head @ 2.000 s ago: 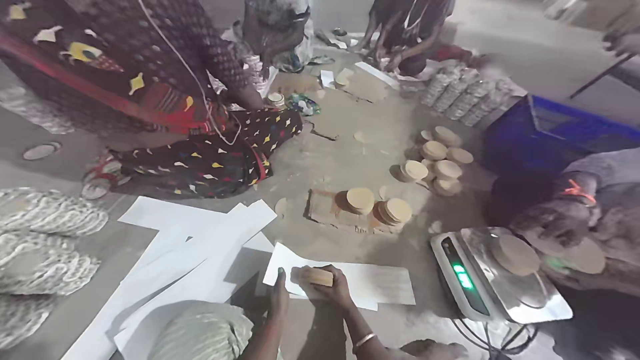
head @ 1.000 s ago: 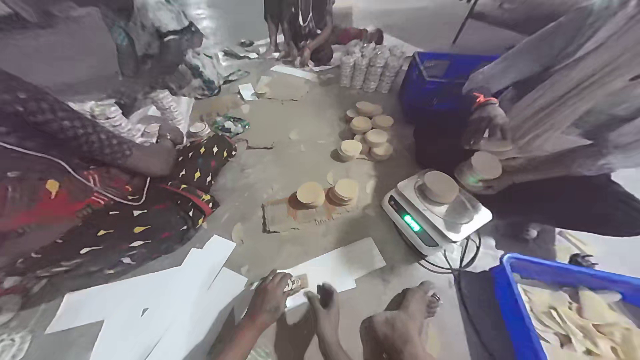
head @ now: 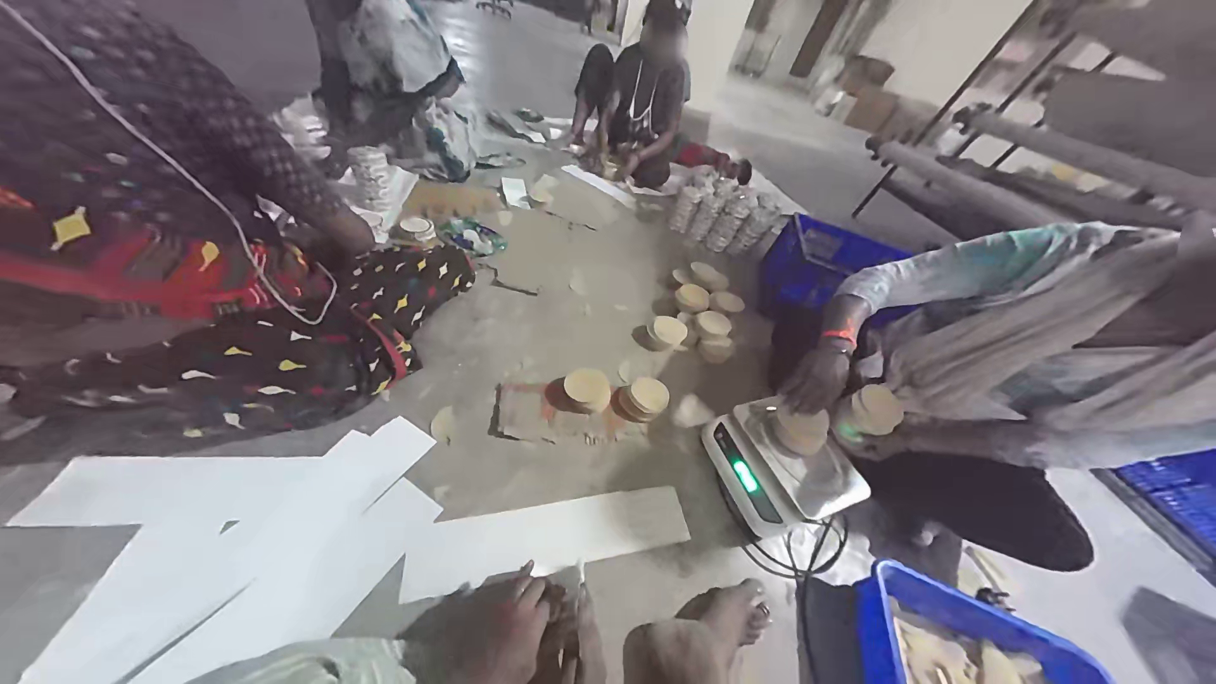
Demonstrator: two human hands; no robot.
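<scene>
At the bottom edge, my left hand (head: pixel 508 613) is beside the near edge of a white paper strip (head: pixel 560 527). Close against it is my right hand (head: pixel 578 627), partly cut off by the frame; whether either holds anything is unclear. More white sheets (head: pixel 237 532) overlap on the floor at left. Beyond the strip, two stacks of round tan discs (head: pixel 586 390) (head: pixel 648 396) stand on a flat board (head: pixel 524 415). A co-worker's hand touches a disc stack (head: pixel 800 427) on a digital scale (head: pixel 831 484) at right.
A blue crate (head: pixel 879 589) with tan pieces is at lower right, beside black cables (head: pixel 803 560) and a bare foot (head: pixel 727 608). More disc stacks (head: pixel 692 298), wrapped stacks (head: pixel 722 214) and another blue crate (head: pixel 807 252) lie farther off. Co-workers sit left, right and at the back.
The small disc stack in my hands two seconds ago no longer shows. My hands are now lower, by the strip's near edge. The co-worker's hand has moved onto the scale's stack. The view has shifted.
</scene>
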